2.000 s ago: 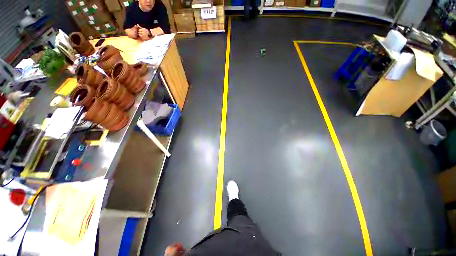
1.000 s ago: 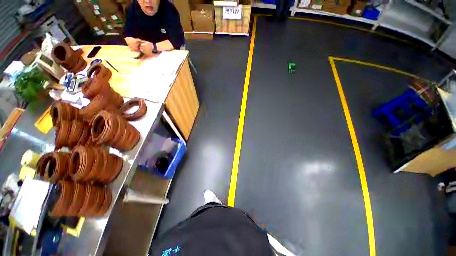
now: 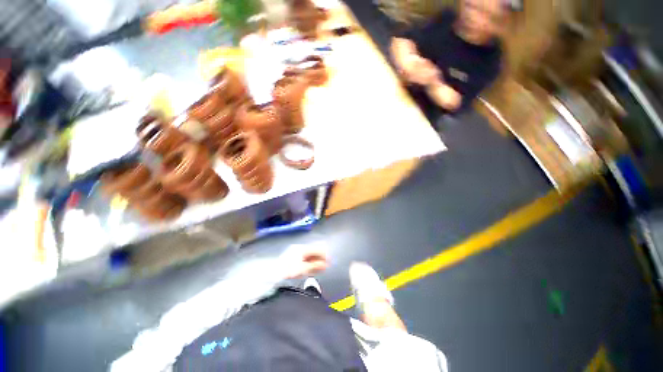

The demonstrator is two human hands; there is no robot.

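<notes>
The view is strongly blurred. My left hand (image 3: 314, 260) shows small and blurred in front of my body, at the end of a white sleeve, below the table edge. My right hand (image 3: 381, 314) is a blurred skin-coloured patch beside a white shoe, above a white sleeve. I see no object in either hand, but finger shape cannot be made out. Brown coiled rolls (image 3: 248, 161) stand in rows on the table (image 3: 363, 138) ahead and to the left. One single ring (image 3: 297, 152) lies apart from them near the table edge.
A person in a dark top (image 3: 465, 62) is at the table's far side, forearms forward. A blue bin (image 3: 287, 221) sits under the table. A yellow floor line (image 3: 465, 251) crosses the grey floor. Boxes and shelving stand at the upper right. A green plant (image 3: 236, 10) is at the back.
The view has turned left, so the table and rolls now lie across the front and the person shows further right. Both white-sleeved forearms have come into view.
</notes>
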